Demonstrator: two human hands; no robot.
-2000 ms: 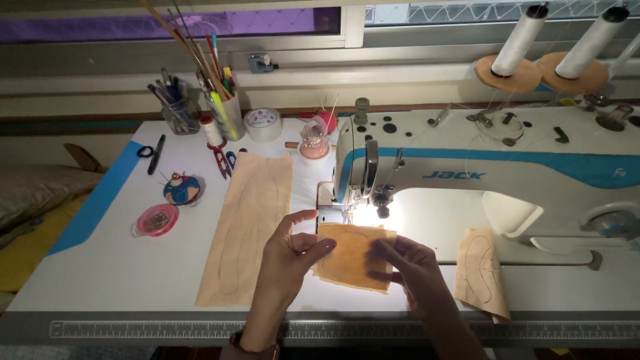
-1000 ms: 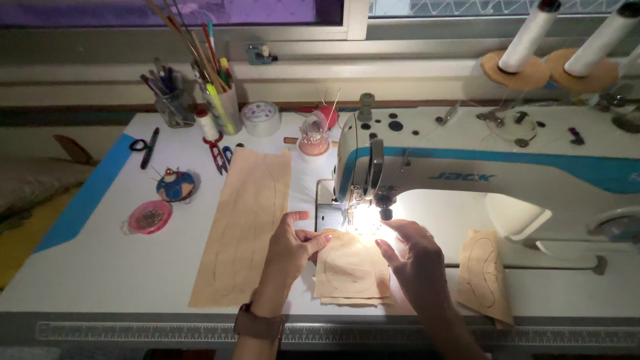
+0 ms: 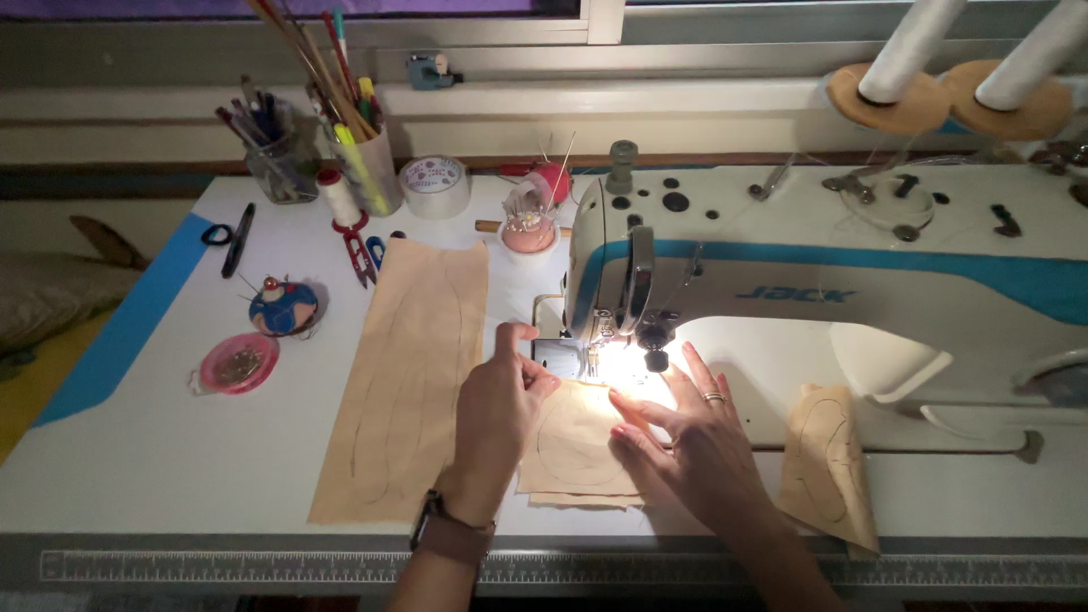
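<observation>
Layered squares of tan fabric point(image 3: 578, 446), marked with a curved drawn line, lie flat in front of the needle area of a Jack sewing machine point(image 3: 765, 289). The lit presser foot point(image 3: 595, 361) stands just beyond the fabric's far edge. My left hand point(image 3: 501, 408) pinches the far left corner between thumb and index finger. On the right side of the stack, my right hand point(image 3: 701, 425) rests with its fingers spread, thumb and index fingertip on the cloth. Whether the fabric reaches under the foot is hard to tell in the glare.
A long marked fabric piece point(image 3: 408, 382) lies left, a smaller one point(image 3: 824, 467) right. Pincushions point(image 3: 283, 308) point(image 3: 529, 234), a pink pin dish point(image 3: 240, 363), red-handled thread snips point(image 3: 357, 251), a tape roll point(image 3: 435, 187) and pen holders point(image 3: 365, 170) stand behind and left. A ruler strip point(image 3: 255, 566) runs along the front edge.
The fabric stack, held up in both hands two seconds ago, now lies flat at the machine. My right hand has gone from gripping its right side to resting spread on it.
</observation>
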